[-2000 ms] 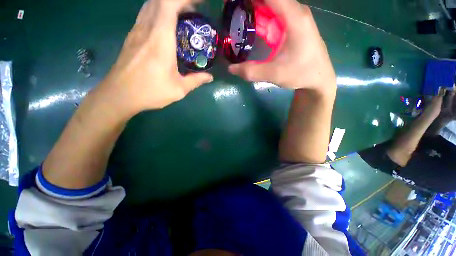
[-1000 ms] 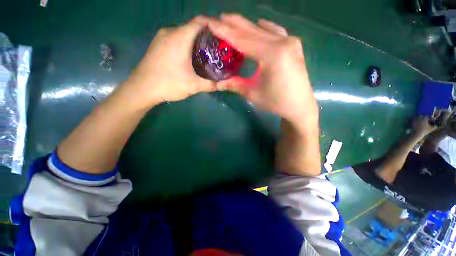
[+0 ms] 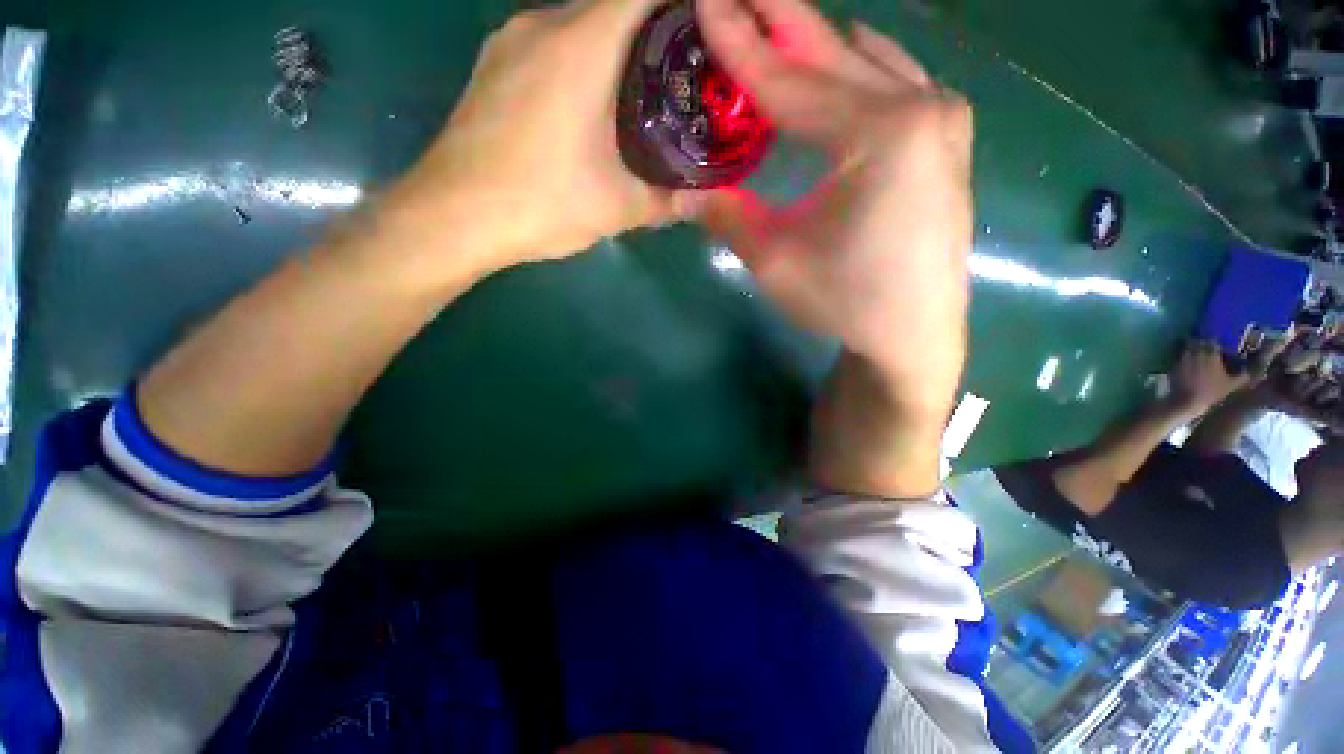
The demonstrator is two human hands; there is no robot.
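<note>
A round black speaker housing (image 3: 671, 111) is held upright between my hands at the top of the view, and a red glow covers its right side. My left hand (image 3: 553, 140) wraps around its left side. My right hand (image 3: 862, 192) has its fingers on its right edge, with red light on the fingers and palm. The end cap is not seen apart from the housing. The inside of the housing is blurred and partly hidden by my right fingers.
Small metal rings (image 3: 296, 74) lie on the green bench (image 3: 516, 383) at the left. A clear bag (image 3: 15, 192) shows at the left edge. A small black round part (image 3: 1103, 218) lies right. A white slip (image 3: 966, 424) is near the bench edge. Another person (image 3: 1179, 501) works beside a blue block (image 3: 1253, 295).
Two seconds ago the board-filled housing and the red-glowing cap were held apart. They have come together, and my right fingers now lie over the housing's edge. The view has shifted.
</note>
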